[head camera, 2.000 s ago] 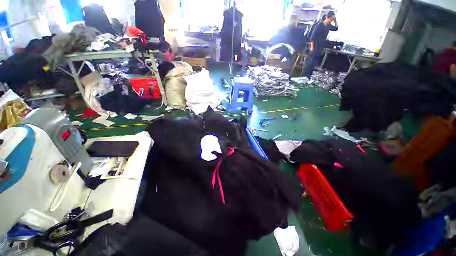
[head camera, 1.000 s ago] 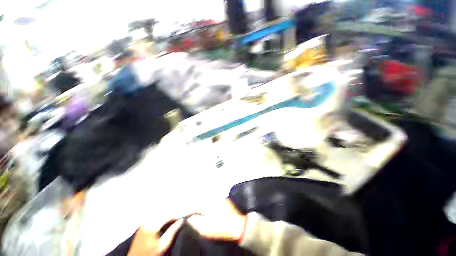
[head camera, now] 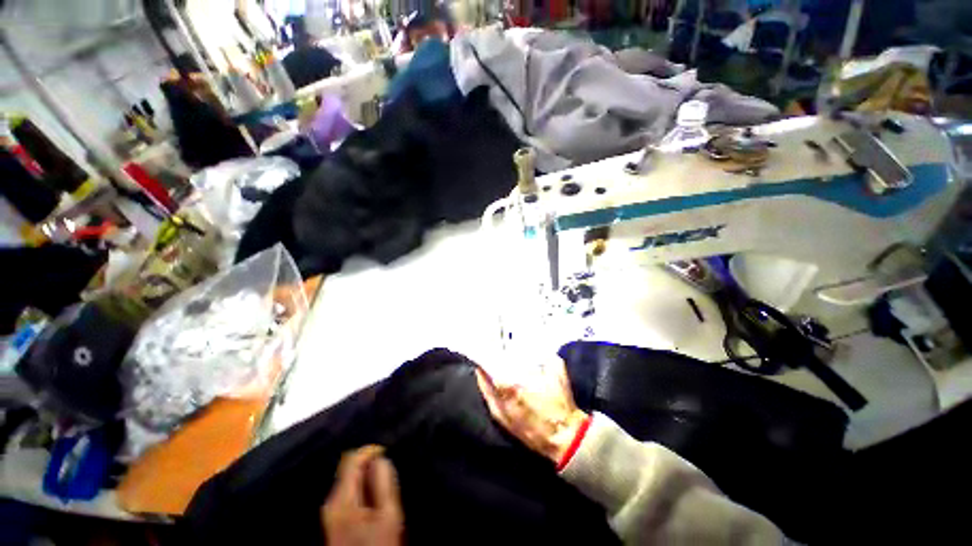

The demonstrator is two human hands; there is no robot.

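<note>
A black garment piece (head camera: 448,427) lies over the front of the white sewing table and hangs toward me. My right hand (head camera: 533,400), with a red band at the wrist and a pale sleeve, lies on the cloth just in front of the needle area, its fingers partly washed out by glare. My left hand (head camera: 365,499) is low on the cloth, left of my right hand, fingers bent; whether it pinches cloth is unclear. The white lockstitch machine (head camera: 735,213) with teal stripe stands behind. Its presser foot area (head camera: 554,304) is overexposed.
Black-handled scissors (head camera: 762,331) lie on the bed beneath the arm. A clear plastic bag (head camera: 219,341) of white pieces sits on the left, over an orange sheet (head camera: 197,459). Black garments (head camera: 373,187) and grey garments (head camera: 597,91) are heaped behind. A person is partly visible in the background.
The view has swung left from the floor and heaps to the sewing machine. Both hands are now on the black cloth; the left hand shows lower and apart from the right.
</note>
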